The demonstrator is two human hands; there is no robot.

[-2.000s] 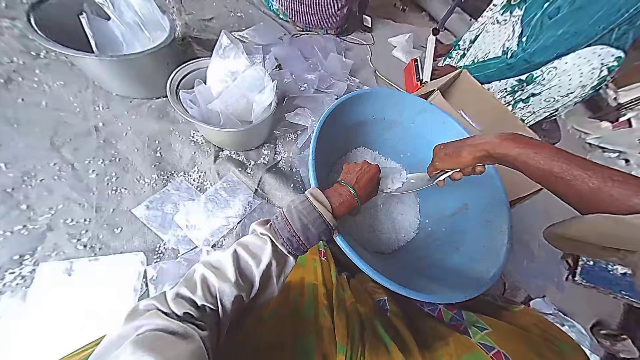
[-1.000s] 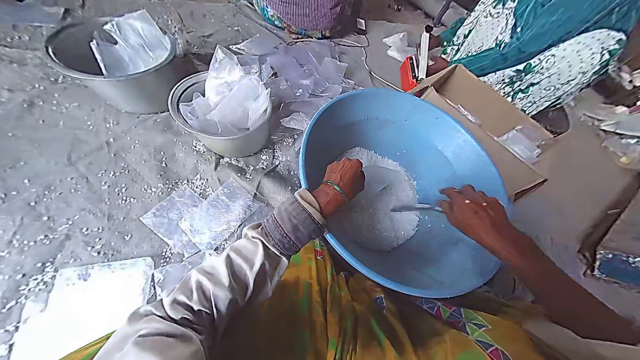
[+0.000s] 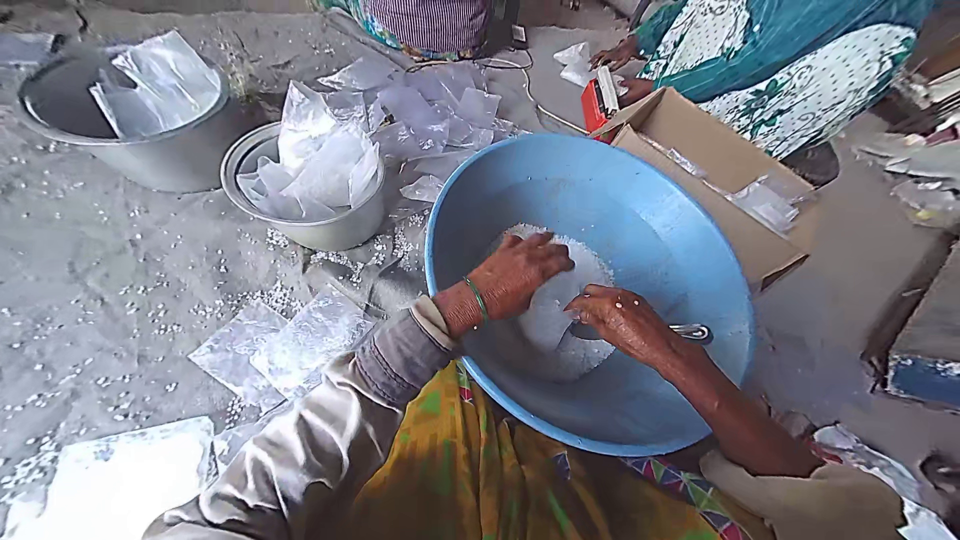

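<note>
A wide blue plastic basin (image 3: 660, 225) holds a heap of white granules (image 3: 592, 262). Over the heap, my left hand (image 3: 521, 274), with a green bangle at its wrist, is at the upper edge of a clear plastic bag (image 3: 551, 307); its grip is partly hidden. My right hand (image 3: 622, 319) is at the bag's right side with bent fingertips, and white granules stick to its back. A metal scoop (image 3: 690, 331) lies in the basin beneath my right hand, its handle end showing to the right and its bowl mostly covered.
Two grey metal pots (image 3: 176, 161) (image 3: 337, 232) with plastic bags stand at the upper left. More bags and spilled granules lie on the floor sheet (image 3: 97, 247). A cardboard box (image 3: 720, 210) touches the basin's upper right. Beyond it sits a person (image 3: 810, 82) beside a red device (image 3: 596, 105).
My right hand held the scoop's handle before; it has let go and moved left to the bag. The scoop now lies beneath it. My left hand's fingers have spread.
</note>
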